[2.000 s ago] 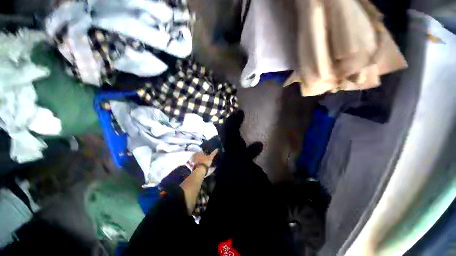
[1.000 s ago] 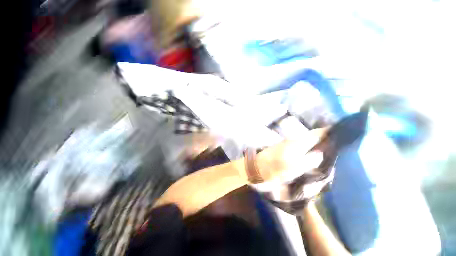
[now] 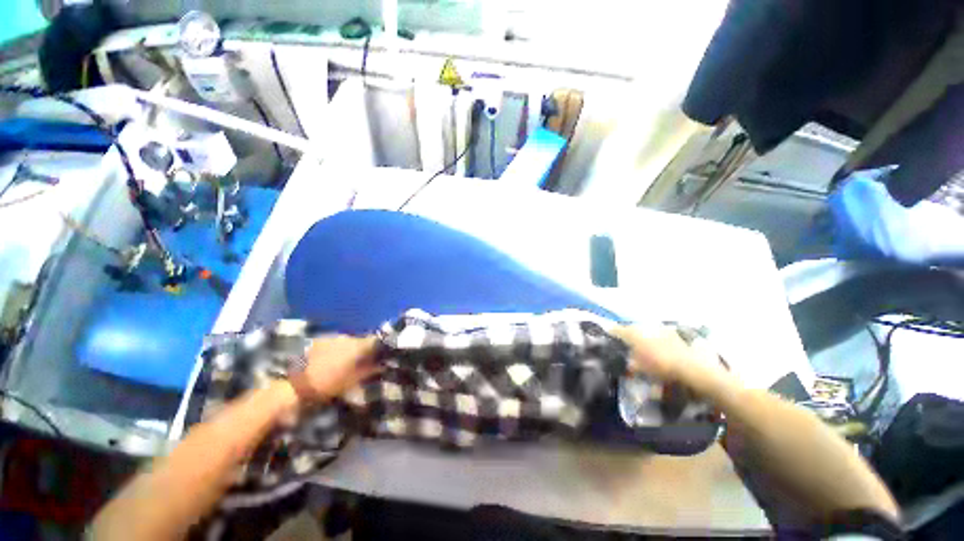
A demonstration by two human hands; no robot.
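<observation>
A black-and-white checked garment (image 3: 476, 386) lies across the near part of the blue padded board (image 3: 396, 264) and hangs over its near side. My left hand (image 3: 344, 365) holds the garment's upper edge at the left. My right hand (image 3: 657, 354) holds its upper edge at the right. The fingertips of both hands are partly hidden in the cloth. The garment's left part hangs down beside my left forearm. Parts of the cloth are blurred.
The board stands over a white table (image 3: 698, 254). A small dark rectangular object (image 3: 603, 260) lies on the table. Another blue padded surface (image 3: 148, 338) with metal parts is at the left. Dark cloth (image 3: 814, 63) hangs at the upper right. Cables and a box are at the right.
The view has swung from the blue basket on the floor to the pressing board. The checked garment, bunched in my hands a second ago, is now spread between them across the board.
</observation>
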